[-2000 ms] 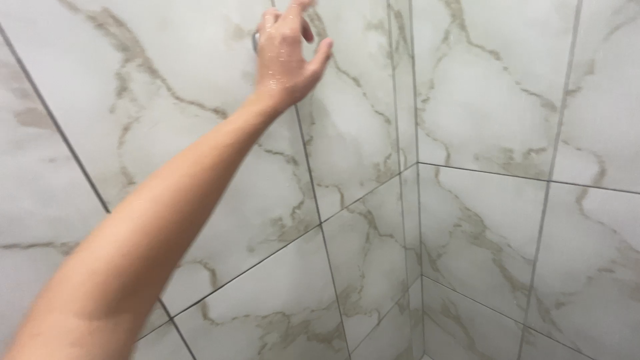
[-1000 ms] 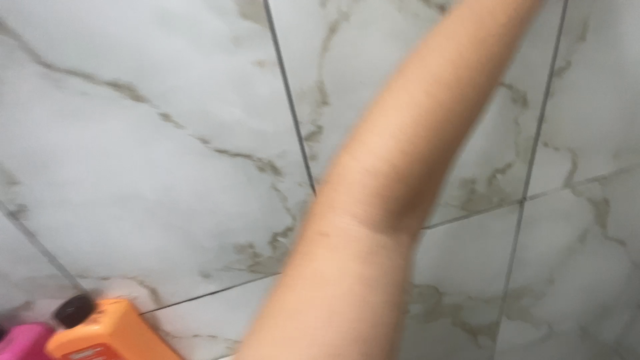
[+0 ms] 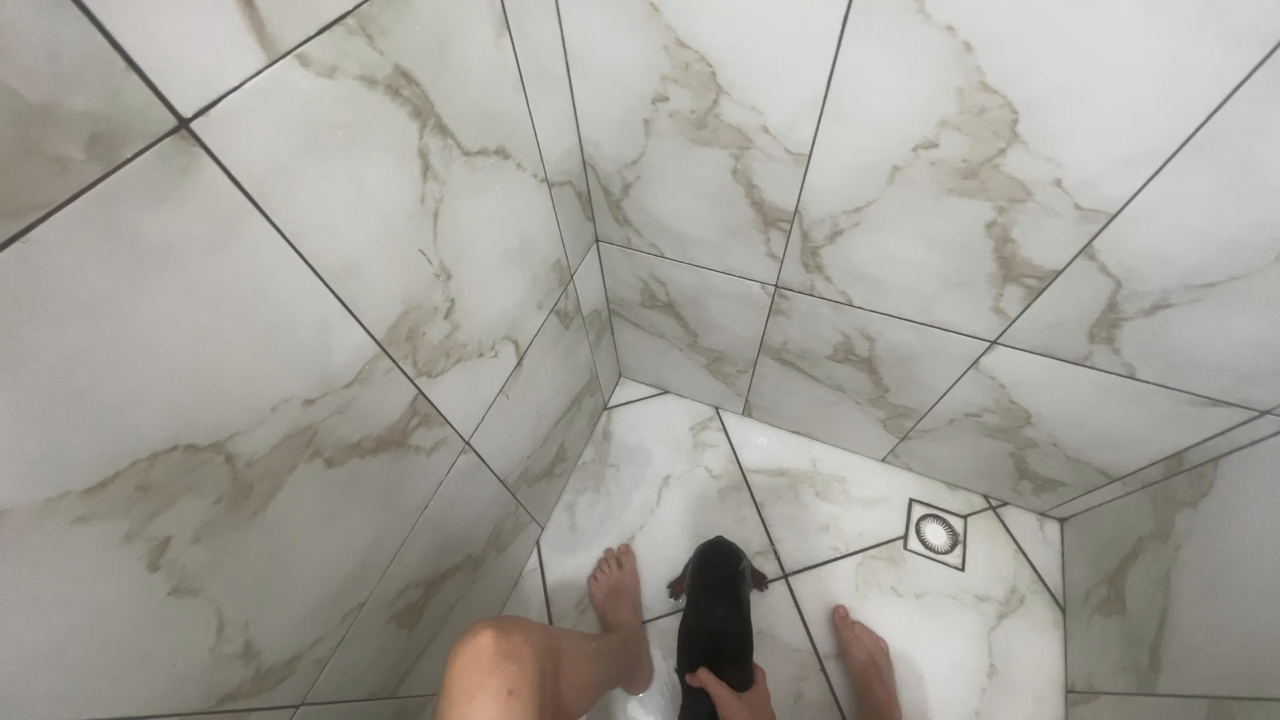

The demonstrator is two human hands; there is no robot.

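A short-haired black dog with brown paws stands on the marble-patterned tile floor, seen from above between the two bare feet. At the bottom edge, my right hand grips the dog's back, its thumb across the dark coat. The dog's hindquarters are out of frame. My left hand is out of view.
A bare foot and bent knee are left of the dog; the other foot is to its right. A square floor drain lies near the back wall. Another tiled wall rises at left.
The view has swung down to the floor. The arm that reached up along the wall is gone from sight, as are the orange and pink bottles. The dog and my right hand now show.
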